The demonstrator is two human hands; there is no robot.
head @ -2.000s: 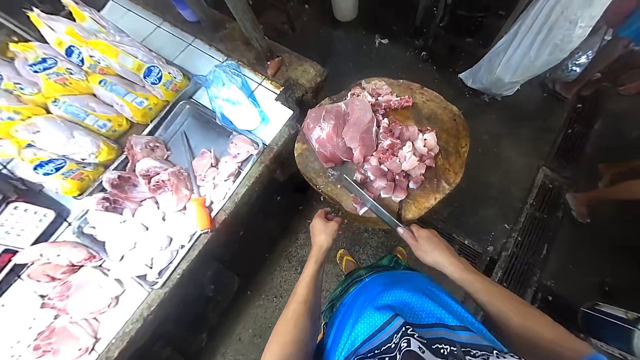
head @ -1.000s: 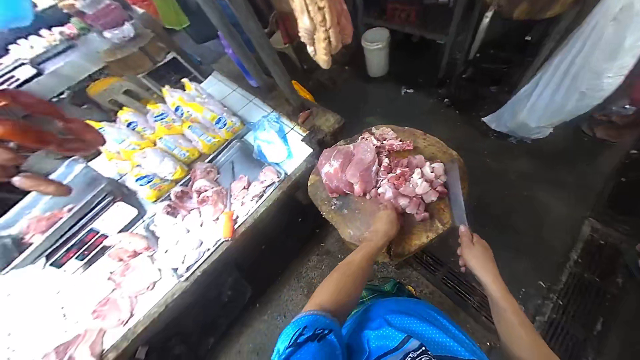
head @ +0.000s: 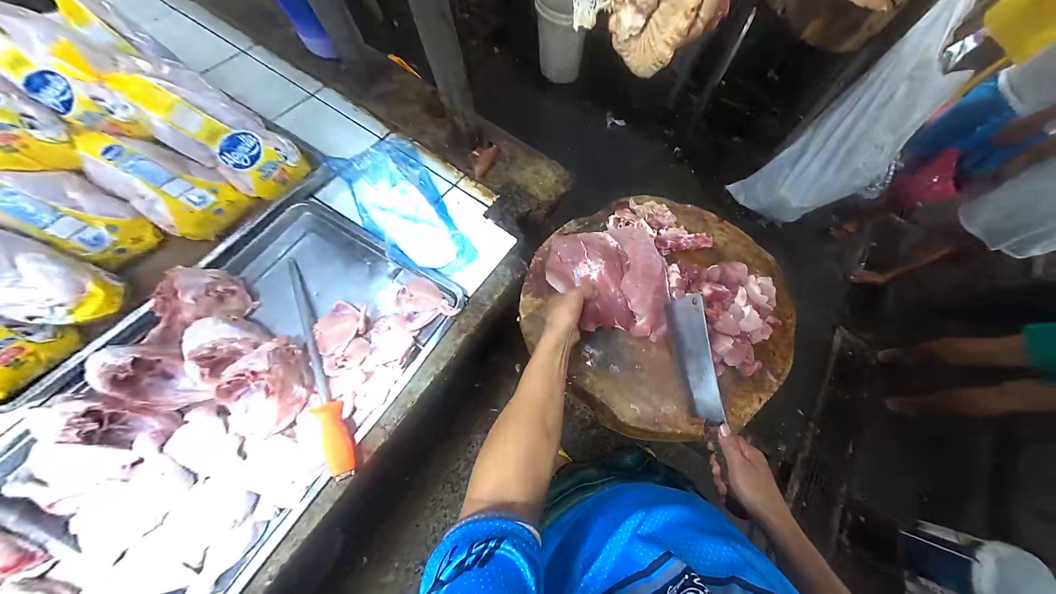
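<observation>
On a round wooden chopping block (head: 635, 388) lies a large piece of raw meat (head: 598, 268), with my left hand (head: 569, 309) on its near left edge; the fingertips are partly hidden against the meat. My right hand (head: 742, 466) grips the handle of a cleaver (head: 697, 359). Its blade points away from me, between the large piece and a heap of cut meat chunks (head: 734, 318) on the right of the block. Bonier scraps of meat (head: 660, 223) sit at the block's far side.
On the left, a tiled counter (head: 247, 82) holds a metal tray (head: 305, 239) of meat, an orange-handled sharpening steel (head: 334, 437), bagged whole chickens (head: 190, 157) and a blue plastic bag (head: 404, 206). A white plastic sheet (head: 858, 124) hangs at right. Other people's bare legs (head: 965, 400) show there.
The cleaver has moved from the right side of the chunks to between them and the large piece. My left hand has moved left from the near middle of the block onto the large piece.
</observation>
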